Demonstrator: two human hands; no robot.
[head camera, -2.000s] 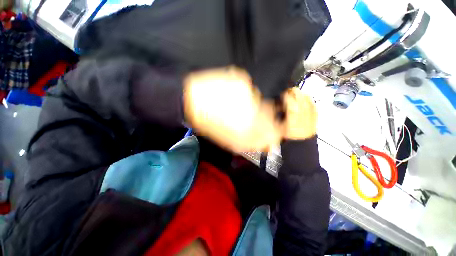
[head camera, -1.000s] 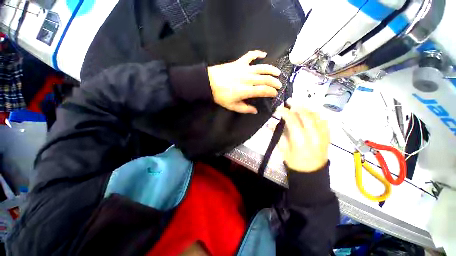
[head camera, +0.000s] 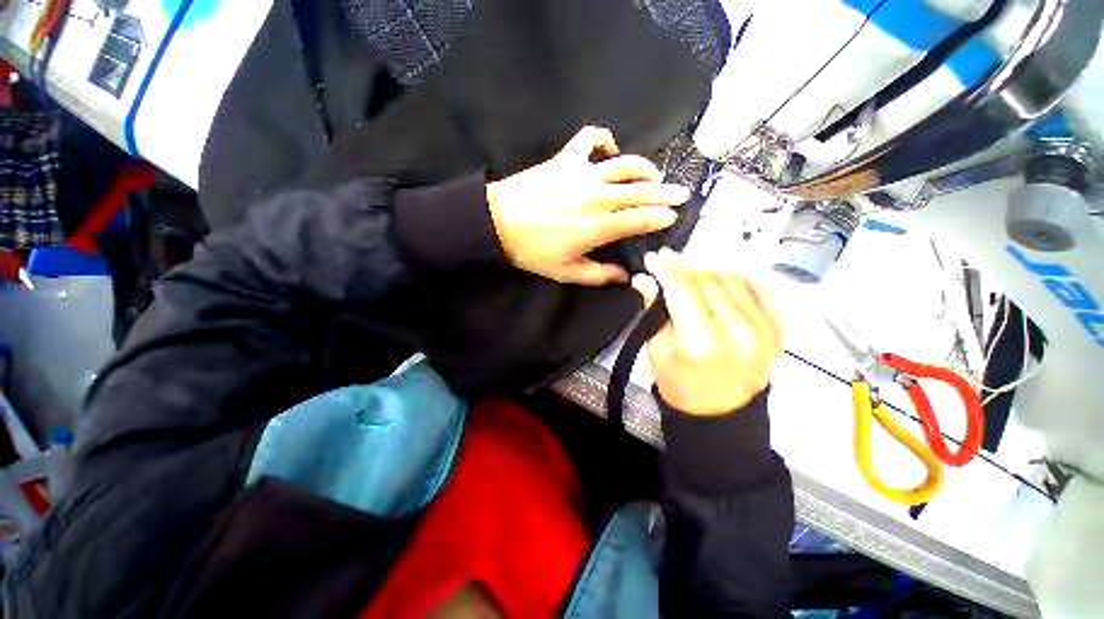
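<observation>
Plain black fabric (head camera: 545, 91) with checked cloth (head camera: 418, 34) showing at its upper part is spread left of the needle. My left hand (head camera: 587, 215) lies on it with fingers apart, fingertips near the fabric edge, not gripping it. My right hand (head camera: 714, 333) pinches a narrow black tape (head camera: 626, 369) between thumb and fingers at the fabric edge; the tape hangs over the table's front edge. The presser foot and needle area (head camera: 757, 163) of the white sewing machine (head camera: 1041, 284) is just right of the fabric edge.
Scissors with red and yellow handles (head camera: 906, 417) lie right of my right hand. Pale thread (head camera: 1023, 351) and a thin tool (head camera: 972, 296) lie beyond them. A ruler-marked strip (head camera: 847, 514) runs along the table's front edge. Checked garments (head camera: 27, 181) are at the far left.
Both hands were blurred and close together; my left hand then spread flat on the fabric. My right hand has moved slightly left with the tape, and the fabric has shifted a little.
</observation>
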